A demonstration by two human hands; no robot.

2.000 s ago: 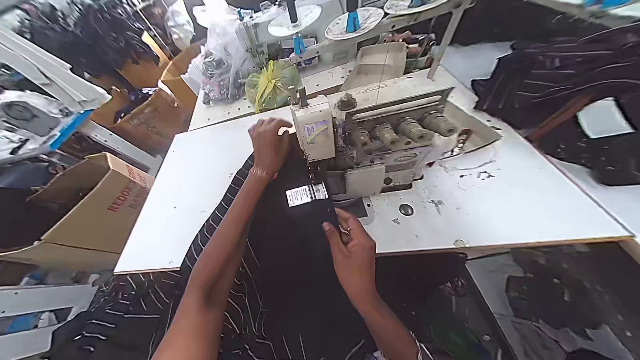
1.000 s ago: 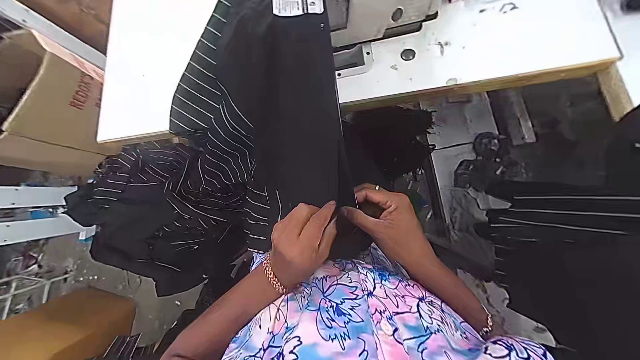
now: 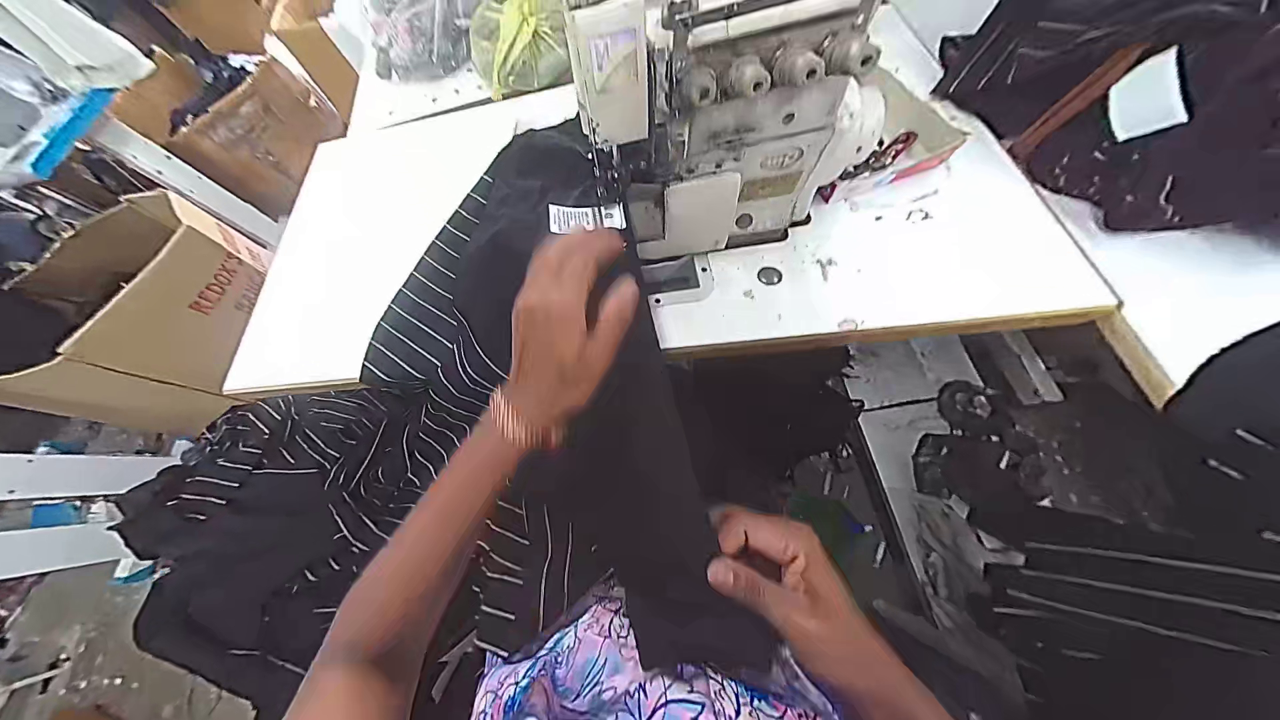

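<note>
Black fabric [image 3: 620, 430], with striped parts [image 3: 425, 310] on its left, runs from under the presser area of an overlock sewing machine [image 3: 740, 140] down over the table edge to the lap. A white care label [image 3: 586, 218] with writing lies on it close to the needle area. My left hand [image 3: 565, 325] rests on the fabric just below the label, slightly blurred, fingers pointing toward the machine. Lower down, my right hand [image 3: 775, 570] is at the fabric's right edge, thumb and fingers curled; whether they pinch the edge cannot be told.
The white machine table [image 3: 950, 260] has a wooden front edge. Open cardboard boxes [image 3: 150, 290] stand at the left. A yellow-green plastic bag [image 3: 520, 45] sits behind the table. Dark garments [image 3: 1130, 120] lie at the right, and more striped fabric [image 3: 260, 500] hangs at lower left.
My left hand has moved from the fabric near the lap up to just below the label. The hands were together one second ago and are now apart. The view has tilted back up toward the machine.
</note>
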